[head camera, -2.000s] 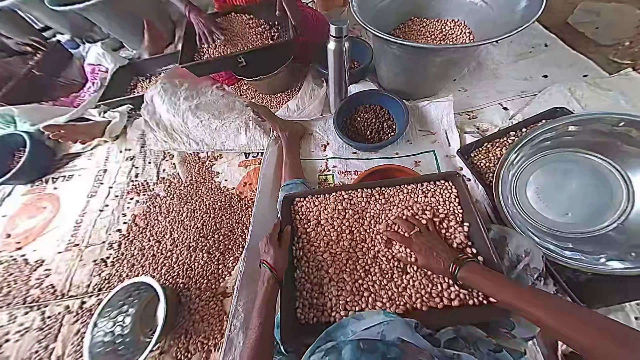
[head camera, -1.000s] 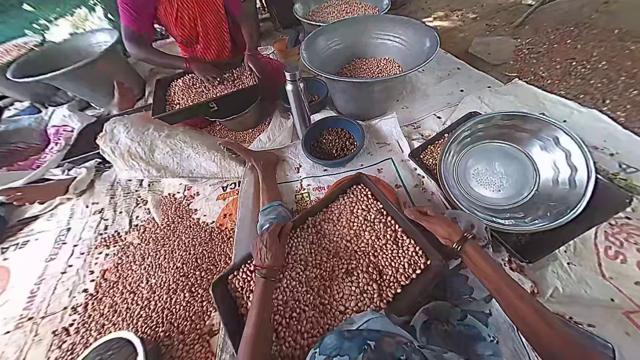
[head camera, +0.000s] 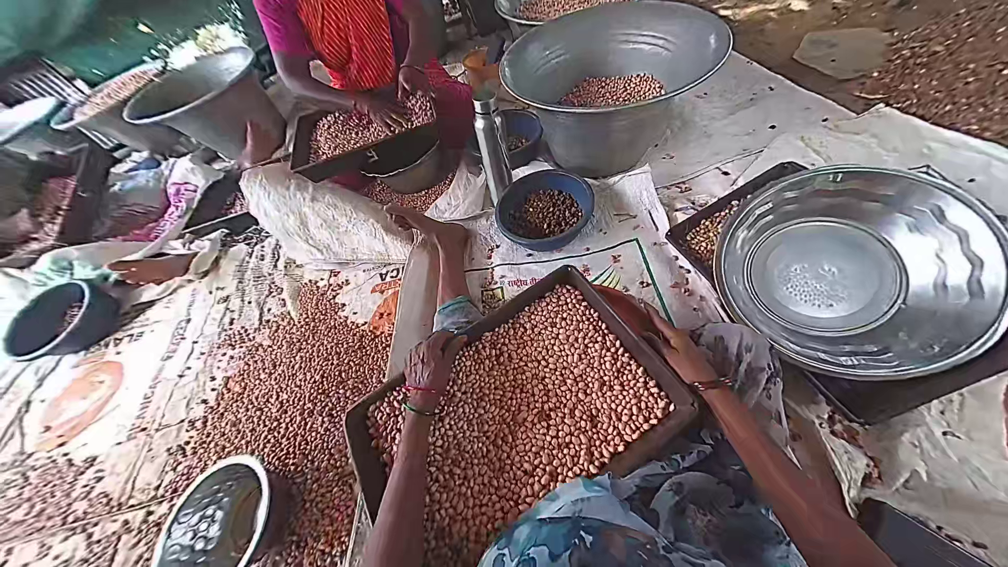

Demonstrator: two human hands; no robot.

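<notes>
A dark rectangular tray (head camera: 681,398) full of shelled peanuts (head camera: 543,378) rests tilted across my lap. My left hand (head camera: 431,364) grips its upper left rim, with the thumb over the edge. My right hand (head camera: 679,346) is at the tray's right side, fingers along the outer wall; part of the fingers is hidden. Under the tray's far right edge shows an orange-brown bowl (head camera: 626,307). Beyond the tray stands a blue bowl (head camera: 513,228) of darker nuts, beside a steel bottle (head camera: 492,146). Loose peanuts (head camera: 291,402) lie heaped on the sacking to the left.
A wide steel basin (head camera: 929,346) sits over another dark tray (head camera: 740,189) at right. A deep metal tub (head camera: 598,130) with peanuts stands beyond. Opposite, a co-worker handles a peanut tray (head camera: 370,157). A round metal container (head camera: 264,504) is at lower left, a dark bucket (head camera: 94,319) at far left.
My right hand has gone from lying on the peanuts to the tray's right side. The tray has turned from nearly square-on to slanted. The view has shifted, bringing more of the co-worker into sight.
</notes>
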